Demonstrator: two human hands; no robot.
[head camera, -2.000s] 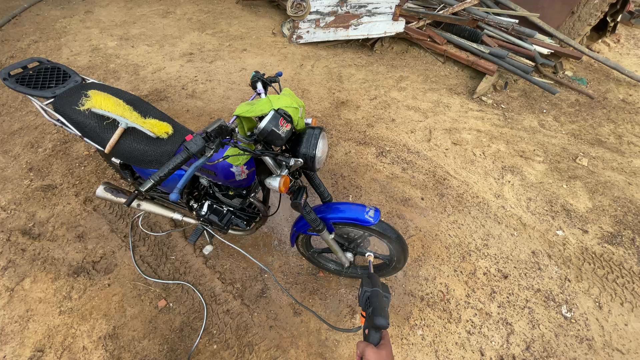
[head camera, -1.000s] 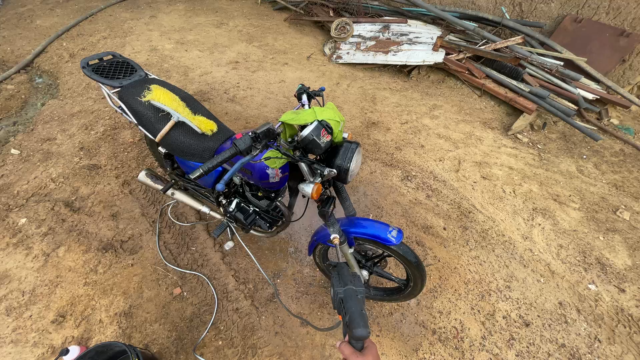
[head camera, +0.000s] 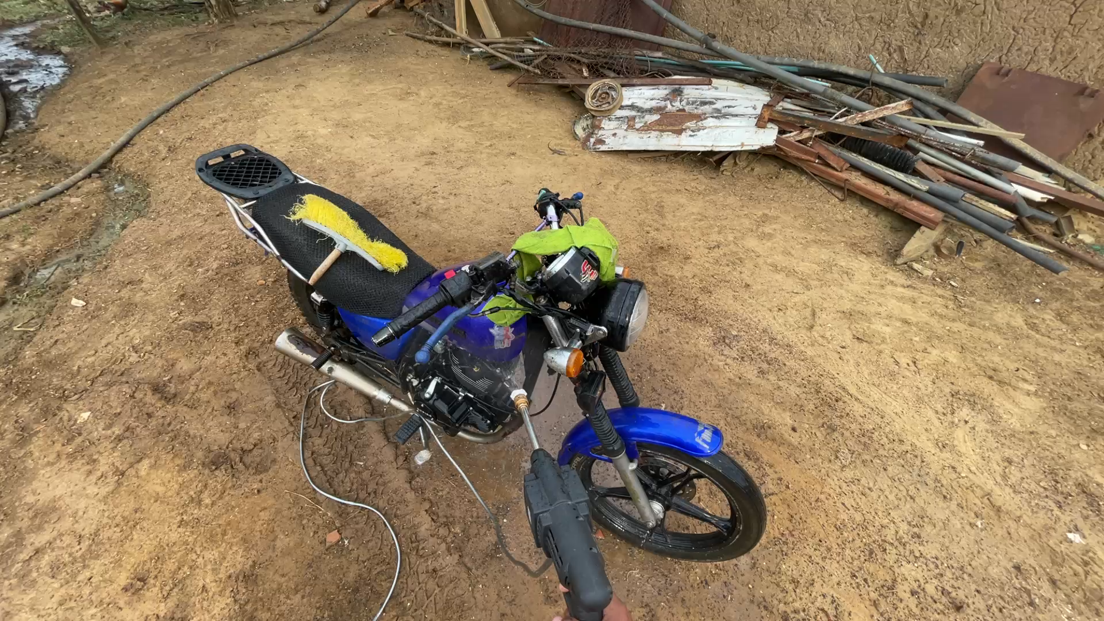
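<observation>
My right hand (head camera: 614, 609), mostly cut off by the bottom edge, is closed around the grip of a black pressure washer gun (head camera: 565, 526). Its thin metal lance ends in a brass nozzle (head camera: 520, 400), which points at the engine (head camera: 470, 384) of a blue motorcycle (head camera: 660, 431). A faint spray shows beyond the nozzle. On the black seat lies a yellow-bristled brush (head camera: 345, 235) with a wooden handle. A lime-green cloth (head camera: 565, 241) is draped over the handlebar area around the gauges. My left hand is out of view.
A thin grey hose (head camera: 345, 500) loops over the dirt beside the motorcycle and runs toward the gun. Pipes, boards and a white-painted rusty sheet (head camera: 686, 116) are piled at the back right by an earthen wall. A thick dark hose (head camera: 164, 112) curves across the back left.
The gun's nozzle has swung left from the front wheel to the engine. The brush and cloth stay where they were on the motorcycle. The view has shifted.
</observation>
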